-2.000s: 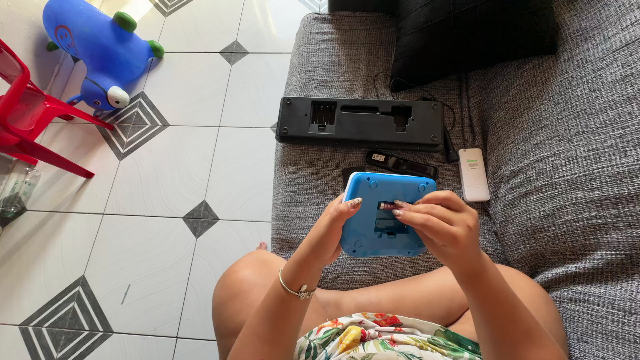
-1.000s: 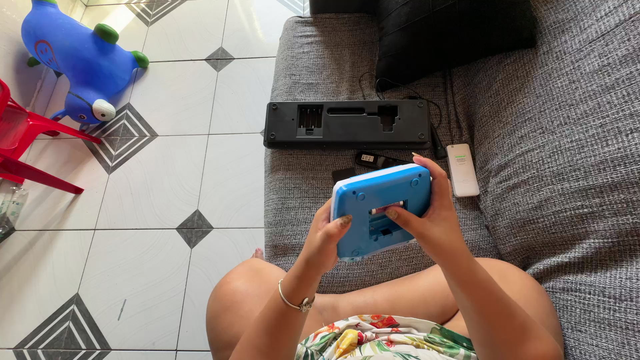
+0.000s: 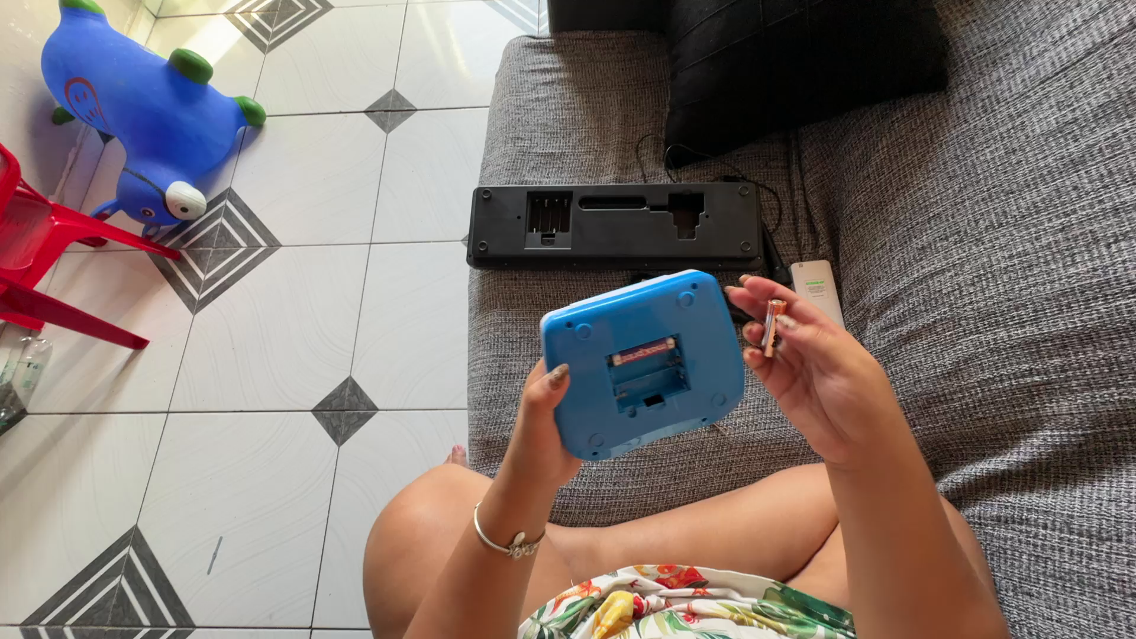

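My left hand (image 3: 543, 422) grips the left edge of a blue plastic device (image 3: 657, 306), its underside turned up and tilted. One battery (image 3: 644, 351) lies across the upper part of its uncovered battery compartment (image 3: 652, 377); the lower part shows bare. To the right of the device, my right hand (image 3: 816, 373) holds another battery (image 3: 773, 328), orange and dark, upright between thumb and fingers, apart from the device. Beyond both hands a long black device (image 3: 612, 226) lies on the sofa with its own battery bay (image 3: 549, 217) uncovered.
A white power bank or similar slab (image 3: 816, 288) and black cables (image 3: 777, 204) lie on the grey sofa (image 3: 976, 222). A black cushion (image 3: 799, 71) rests behind. On the tiled floor at left are a blue inflatable animal toy (image 3: 160, 98) and a red plastic chair (image 3: 62, 244).
My right hand, which was at the blue device's compartment, has moved off to the right and now shows a battery between its fingers. My left hand still holds the device.
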